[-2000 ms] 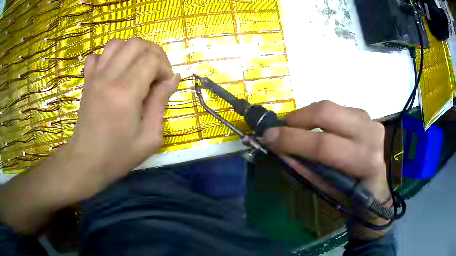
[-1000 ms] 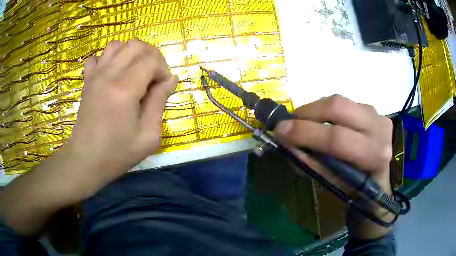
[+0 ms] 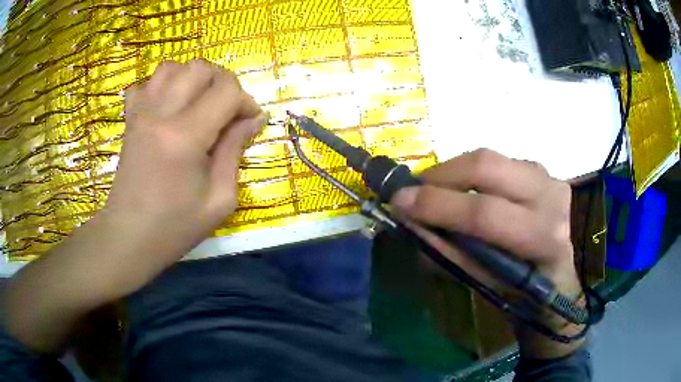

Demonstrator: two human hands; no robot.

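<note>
The large amber film sheet (image 3: 321, 186) lies flat on the bench, divided into cells. My left hand (image 3: 183, 142) is over it, thumb and forefinger pinched on a short dark lead wire (image 3: 276, 121) whose free end points right. My right hand (image 3: 493, 209) holds the black soldering iron (image 3: 332, 140) like a pen, its tip at the wire's free end. The thin curved feed tube (image 3: 317, 168) is clamped beside the iron and ends just below the tip. Glare on the film hides whether tip and wire touch.
Rows of dark lead wires (image 3: 45, 142) lie across the sheet's left part. A black box (image 3: 571, 33) stands on the white bench top (image 3: 508, 112) at the right. A second amber sheet (image 3: 651, 112) hangs at the far right, above a blue bin (image 3: 635, 227). A black cord loops near my right wrist.
The iron and feed tube first moved slightly right and away from the wire end, then came back left to it. My left hand has stayed nearly still.
</note>
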